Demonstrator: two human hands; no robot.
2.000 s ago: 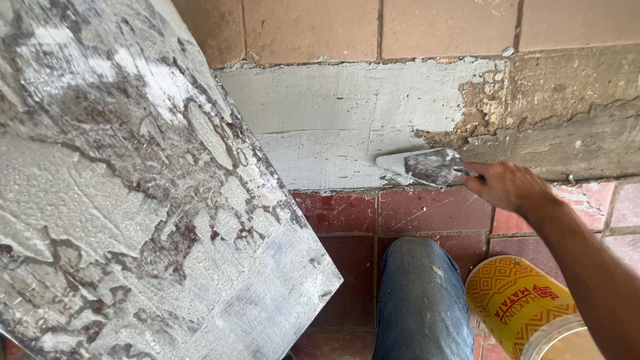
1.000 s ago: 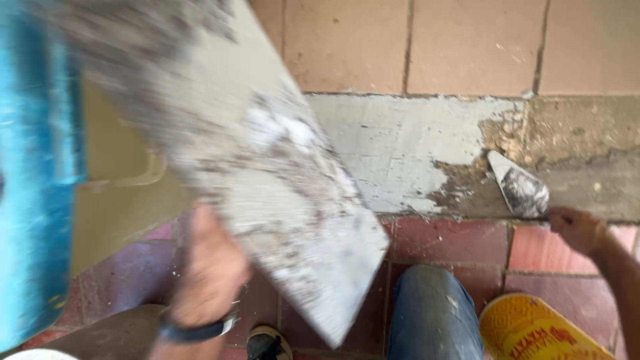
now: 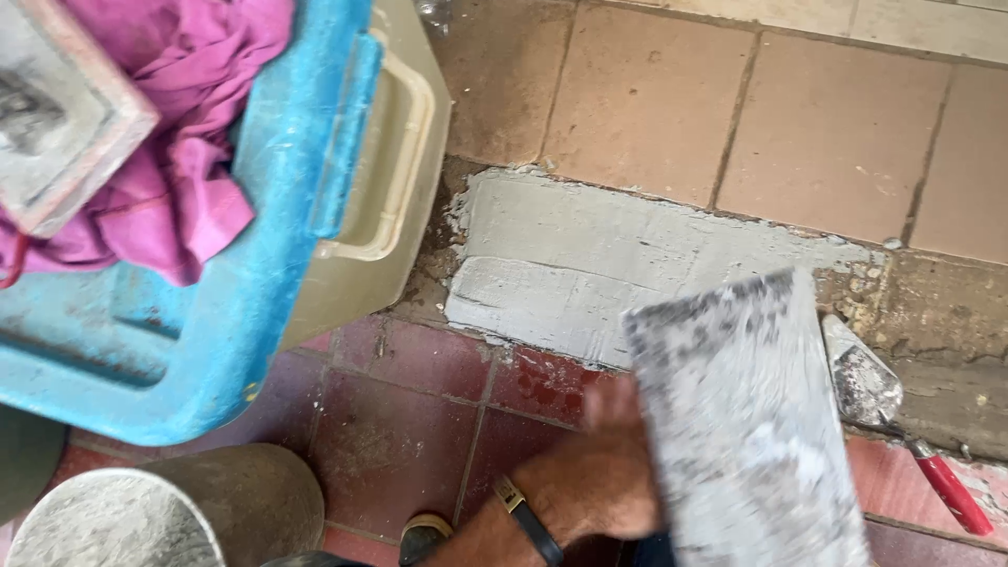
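Note:
My left hand (image 3: pixel 606 465), blurred, with a dark wristband, is at the left edge of a plaster-smeared board (image 3: pixel 748 425) and grips it. The board hangs over the floor and covers part of a strip of grey filler (image 3: pixel 567 260) spread between the tan and red tiles. Just right of the board, a pointing trowel (image 3: pixel 862 378) with a red handle lies on the bare mortar strip, and no hand is on it. My right hand is not visible.
At left stands a storage box with a blue lid (image 3: pixel 205 378), carrying a magenta cloth (image 3: pixel 189 173) and a plaster-stained slab (image 3: pixel 71 118). Below it is a bucket (image 3: pixel 189 512) of grey powder. A shoe (image 3: pixel 425 535) rests on the red tiles (image 3: pixel 394 449).
My right hand has let go of the trowel and left the view. My left hand and the board have swung to the right. The view has shifted left, showing more of the box.

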